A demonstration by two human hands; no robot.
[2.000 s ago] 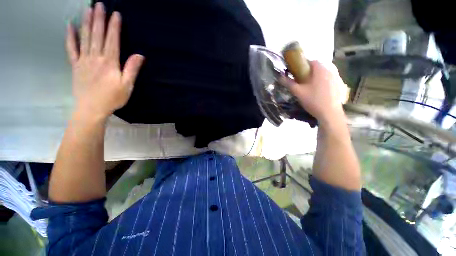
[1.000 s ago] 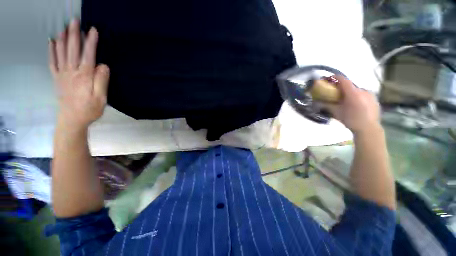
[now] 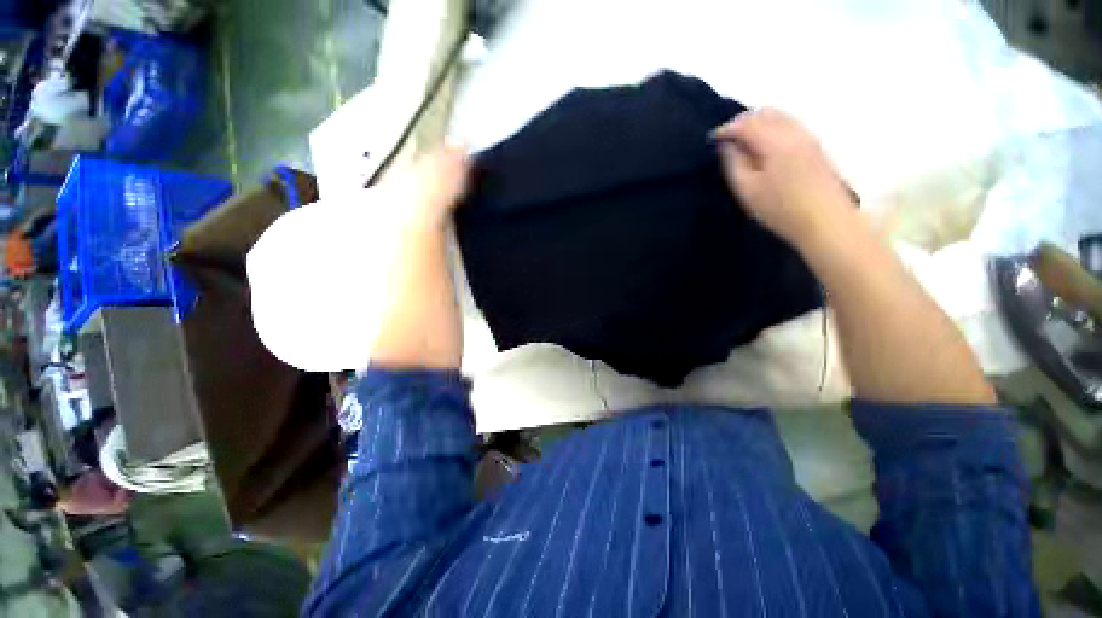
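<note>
The black garment piece [image 3: 641, 254] lies across the middle of the white pressing table cover [image 3: 544, 392], with loose threads at its lower edge. My right hand [image 3: 773, 169] pinches its upper right part. My left hand [image 3: 438, 181] is at its upper left edge; it is blurred and its fingertips are overexposed, but they appear to grip the cloth edge. The steam iron [image 3: 1045, 308] stands at the right rim, away from both hands, with its tan handle [image 3: 1073, 280] cut off by the picture's edge.
The white padded board with a rounded end [image 3: 308, 290] sticks out at left, beside my left forearm. Beyond it are a brown cloth-lined bin [image 3: 248, 398] and a blue plastic crate [image 3: 121, 235]. A dark cable [image 3: 419, 115] runs over pale cloth at upper left. The floor is greenish.
My right hand has let go of the iron, which now stands at the right, and has moved to the cloth. My left hand was flat and is now at the cloth's edge. The view has swung left.
</note>
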